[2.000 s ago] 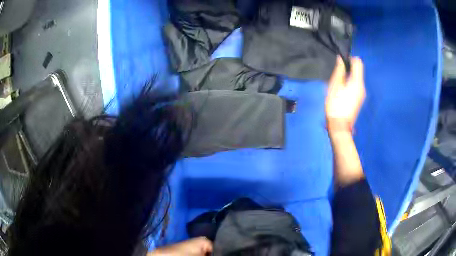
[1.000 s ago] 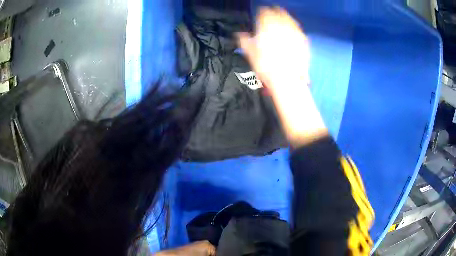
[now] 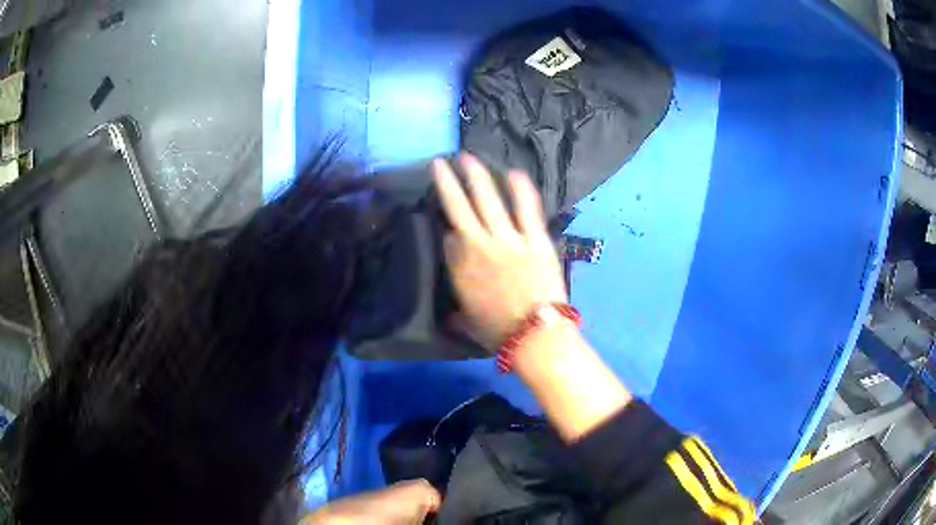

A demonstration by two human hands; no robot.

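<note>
My right hand (image 3: 503, 256) lies spread and palm down on a black bag (image 3: 395, 292) inside the large blue tub (image 3: 780, 236). Another black bag (image 3: 606, 123) with a white label (image 3: 554, 57) lies flat on the tub's floor farther up. My left hand (image 3: 395, 505) shows at the bottom edge, its fingers closed at the side of a dark grey bag (image 3: 503, 477); the fingertips are hidden. Dark hair covers the left part of the near bag.
The tub's pale left rim (image 3: 281, 103) runs along a grey floor (image 3: 195, 113). A grey metal frame (image 3: 133, 190) stands at the left. Metal frames and dark items are beyond the tub's right rim. A small dark tab sticks out beside my right hand.
My right hand has moved down from the upper bags onto the near bag. The labelled bag now lies higher up and to the right, spread out. My left hand has barely moved.
</note>
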